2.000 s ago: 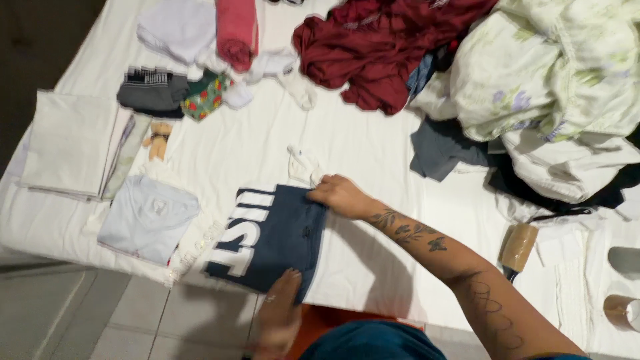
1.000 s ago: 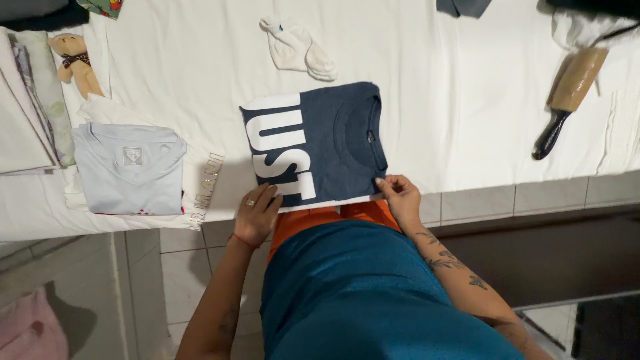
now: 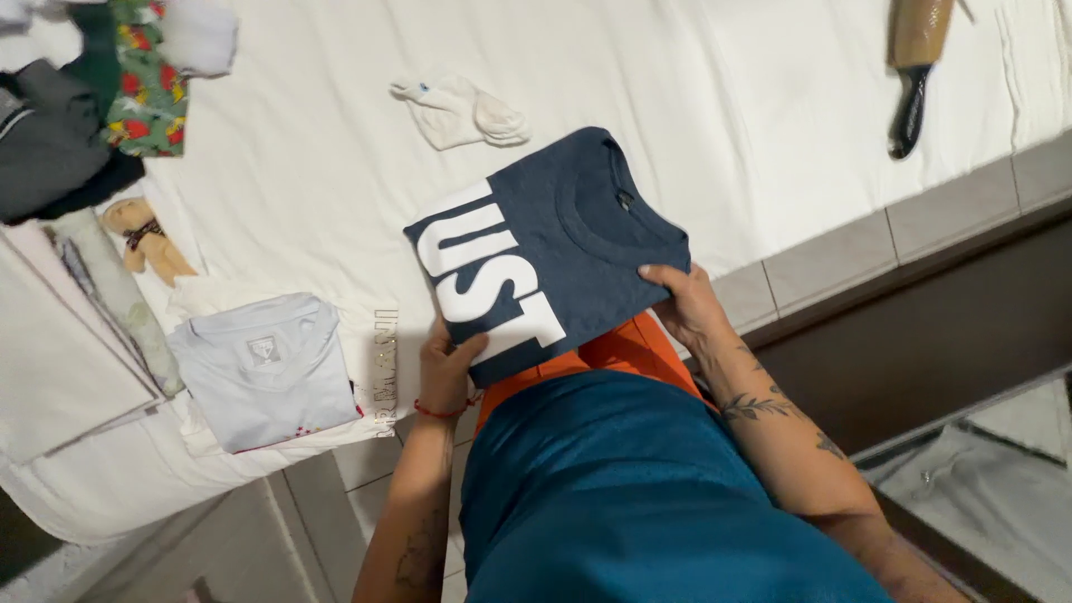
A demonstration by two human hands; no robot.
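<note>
A folded navy T-shirt (image 3: pixel 578 243) with large white letters is held at the bed's near edge, its collar toward the upper right. My left hand (image 3: pixel 448 364) grips its lower left corner, thumb on top. At the right corner, below the collar, my right hand (image 3: pixel 687 301) pinches the fabric, its thumb on top and the fingers hidden beneath. Beyond the shirt lies a pair of white socks (image 3: pixel 461 113). To the left, a folded light grey T-shirt (image 3: pixel 268 364) rests on a white garment (image 3: pixel 381 377) with raised lettering.
The white bedsheet (image 3: pixel 754 126) spreads under everything. At the left are a small teddy bear (image 3: pixel 146 239), folded pale fabrics (image 3: pixel 67 343), dark grey clothing (image 3: pixel 50 142) and a green patterned garment (image 3: pixel 151 84). A brush with a black handle (image 3: pixel 913 92) lies at the upper right.
The navy shirt, earlier lying flatter with the collar end turned in, now shows its collar and is tilted in both hands. The view has swung considerably.
</note>
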